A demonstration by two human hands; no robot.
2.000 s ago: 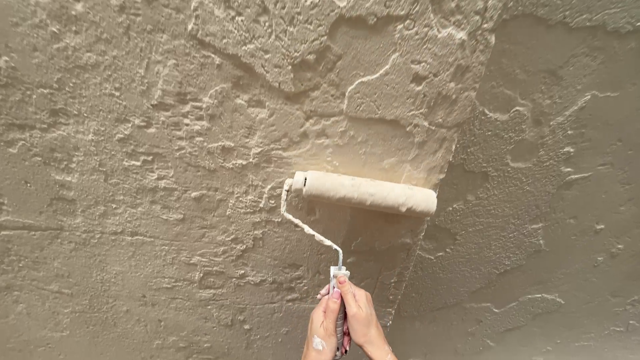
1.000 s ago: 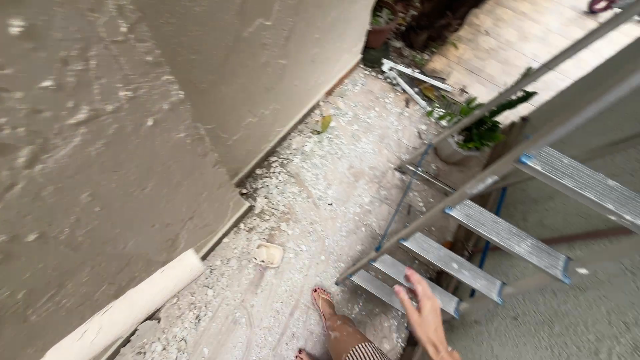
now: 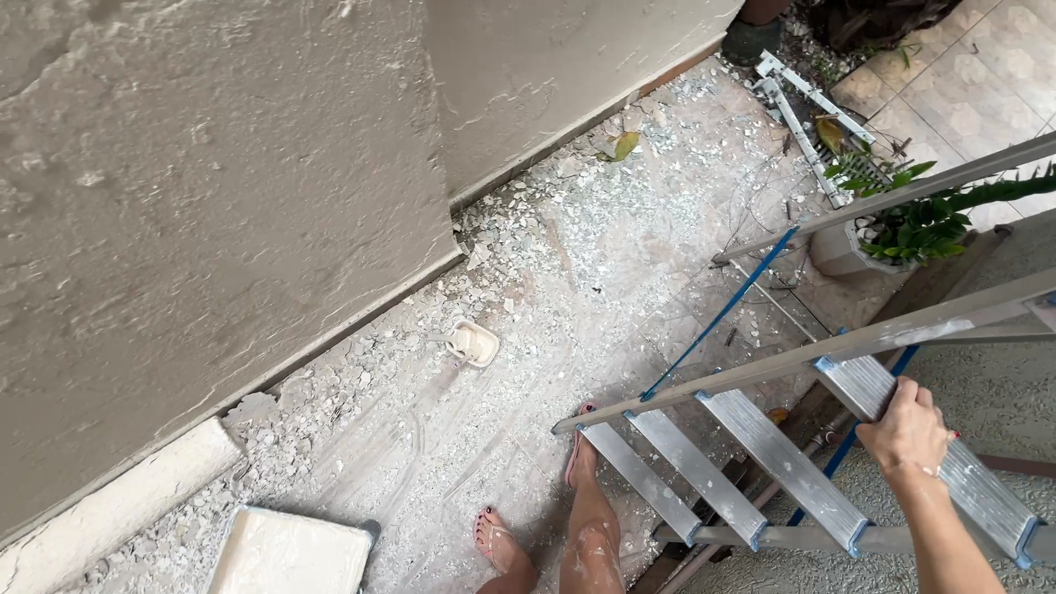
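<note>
My right hand (image 3: 906, 429) grips a ribbed metal step (image 3: 858, 388) of an aluminium ladder at the right, with its fingers curled over the edge. Pale paint specks mark the wrist and forearm. My left hand is out of view. Blue caps finish the ends of the ladder steps, and a blue strap (image 3: 722, 313) runs between its legs. At the bottom left, a tray (image 3: 289, 549) holds pale paint. A small cream container (image 3: 476, 343), with what looks like a handle across its rim, lies on the floor near the wall. The paint roller is not visible.
Paint flakes cover the floor (image 3: 528, 412) around my sandalled feet (image 3: 495, 536). A rough beige wall (image 3: 214, 206) with a corner stands left, a rounded white ledge or pipe (image 3: 124, 503) along its base. A potted plant (image 3: 850, 247) and white metal brackets (image 3: 813, 99) are beyond the ladder.
The view has swung from the wall down to the floor and ladder. Both hands were on the roller handle; one second ago my right hand was open near the ladder, and it now grips a step.
</note>
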